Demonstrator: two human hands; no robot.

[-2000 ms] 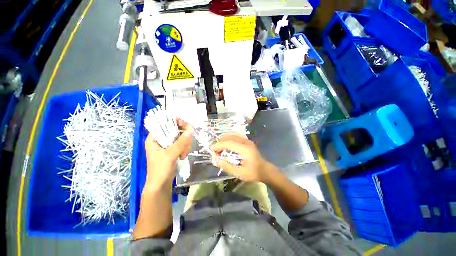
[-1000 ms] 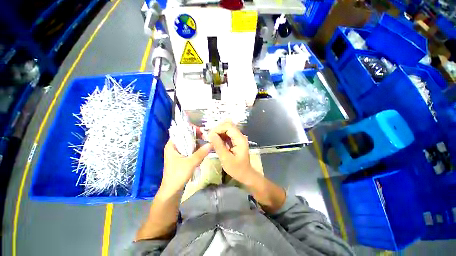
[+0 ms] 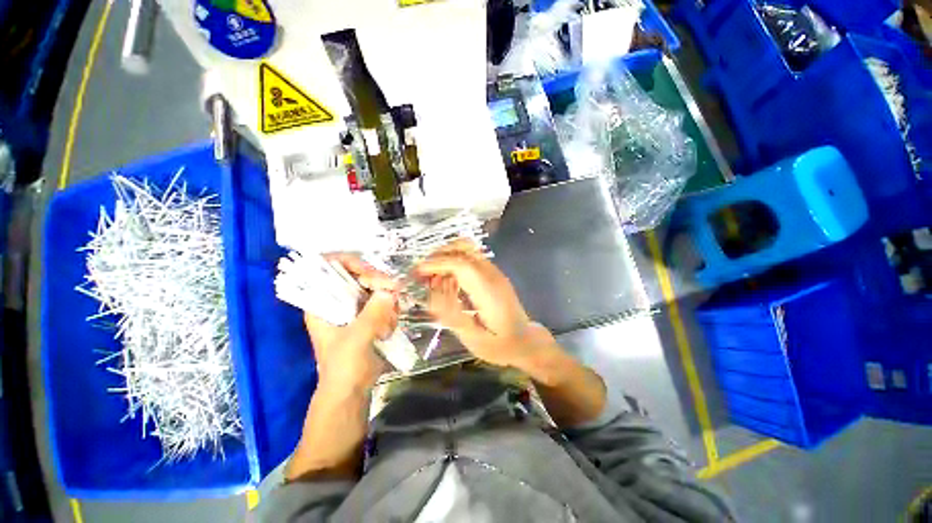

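My left hand (image 3: 353, 322) is closed around a bunch of thin white rods (image 3: 319, 287), which stick out above and below it. My right hand (image 3: 472, 304) is close to its right, fingers curled, near the left thumb; it is slightly blurred and I cannot tell whether it holds a rod. A loose pile of white rods (image 3: 434, 235) lies just beyond the hands, on the steel worktable (image 3: 572, 255). The dark upright fixture (image 3: 386, 153) of the white machine (image 3: 296, 36) stands behind the pile.
A blue tote (image 3: 240, 337) heaped with white rods stands at left. A small control box (image 3: 521, 133) is right of the fixture. A crumpled clear bag (image 3: 649, 163) lies farther right. A blue plastic stool (image 3: 807, 209) and blue bins (image 3: 766, 383) are at right.
The view has tilted and moved closer to the machine. The left hand's bunch now leans left. The right hand has moved slightly away from the left hand, its fingers more spread.
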